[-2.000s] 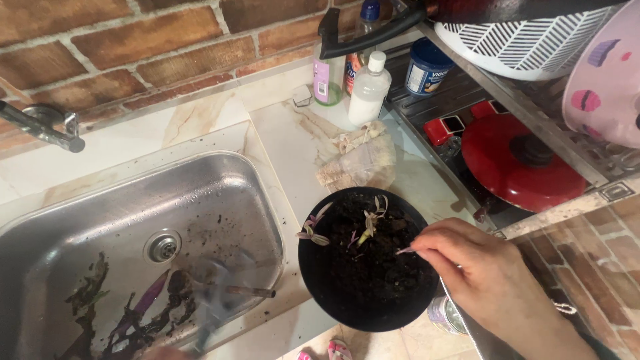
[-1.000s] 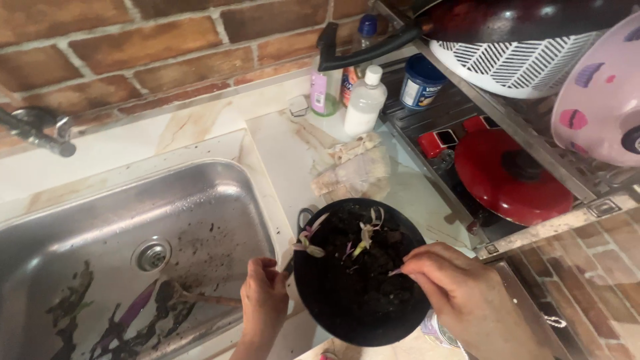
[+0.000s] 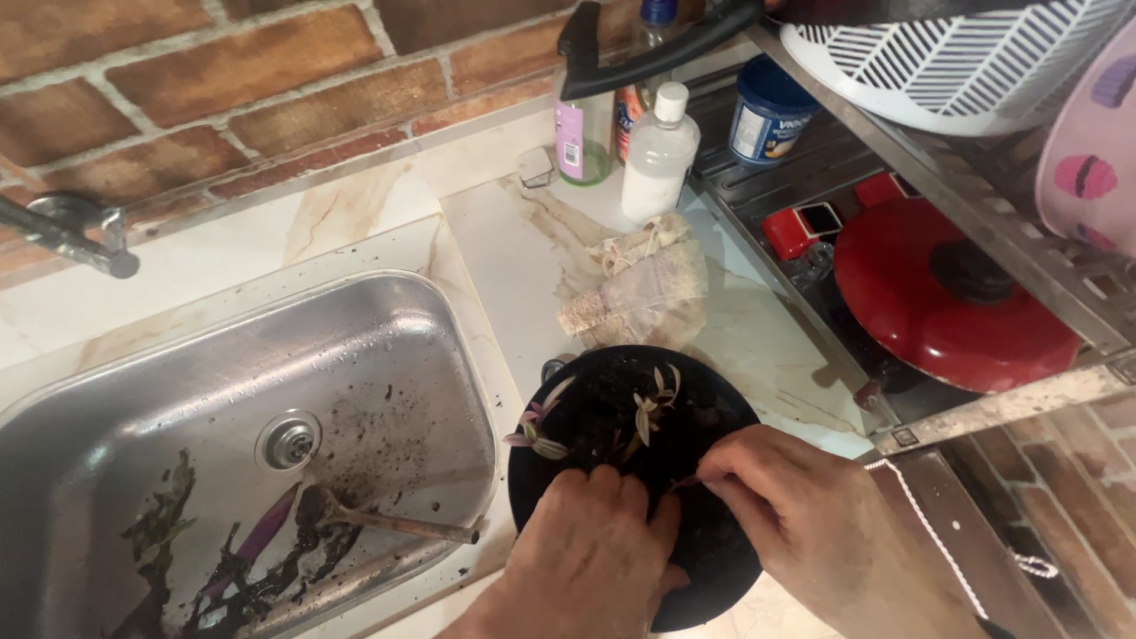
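A round black plant pot (image 3: pixel 532 479) filled with dark soil (image 3: pixel 710 532) stands at the counter's edge, right of the sink. Small purple-and-pale leafy cuttings (image 3: pixel 652 408) stick up from the soil, with another (image 3: pixel 537 435) leaning over the pot's left rim. My left hand (image 3: pixel 595 541) is over the pot with its fingertips down at the soil; whether they hold anything is hidden. My right hand (image 3: pixel 799 506) pinches a thin purplish stem (image 3: pixel 685 482) between thumb and forefinger at the pot's right side.
The steel sink (image 3: pixel 355 328) holds a wooden spoon (image 3: pixel 408 524), a purple leaf (image 3: pixel 266 525), wilted plant scraps (image 3: pixel 160 532) and scattered soil. Behind the pot lie a crumpled plastic bag (image 3: pixel 657 293) and a white-capped bottle (image 3: pixel 658 160). At right is a rack with a red lid (image 3: pixel 923 319).
My left hand has moved from beside the pot's left rim, over the sink's edge, to the soil inside the pot. My right hand stays at the pot's right side with the stem.
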